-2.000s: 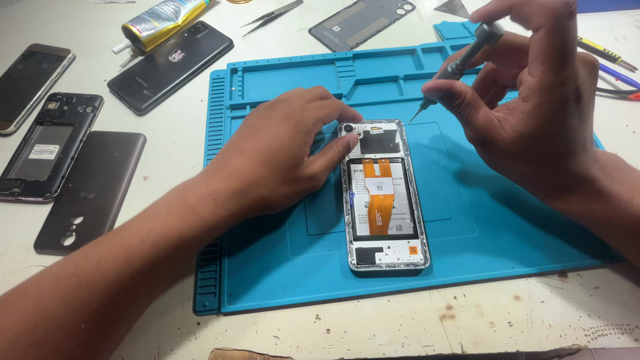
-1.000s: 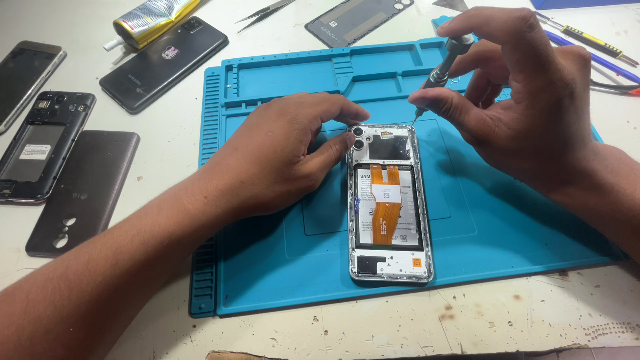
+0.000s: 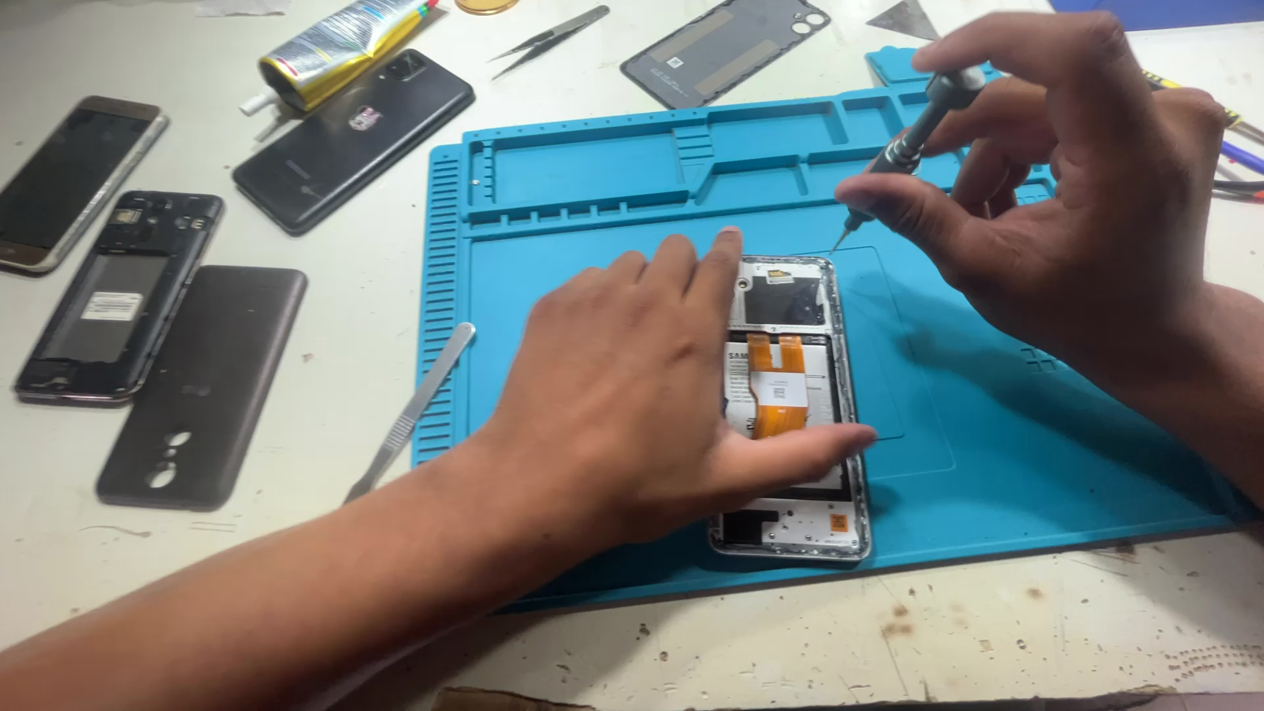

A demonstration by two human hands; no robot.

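An opened smartphone (image 3: 790, 523) lies on a blue silicone repair mat (image 3: 632, 553), its battery and orange flex cables exposed. My left hand (image 3: 622, 385) lies over its left side, with the thumb reaching across to the right edge and the index finger by the upper left corner, hiding the camera area in part. In my right hand (image 3: 1047, 178) is a small precision screwdriver (image 3: 904, 148), held between thumb and fingers. Its tip points down beside the phone's upper right corner; whether it touches anything cannot be told.
Metal tweezers (image 3: 420, 400) lie by the left forearm. Further left are a phone with a dark screen (image 3: 79, 178), an opened phone (image 3: 123, 296) and a brown back cover (image 3: 202, 385). Behind are a black phone (image 3: 355, 138), a tube (image 3: 341, 49), black tweezers (image 3: 548, 41) and a grey back cover (image 3: 726, 49).
My left hand has moved from the phone's upper left corner down and across its frame, with the thumb now over the right edge. The right hand still holds the screwdriver near the upper right corner.
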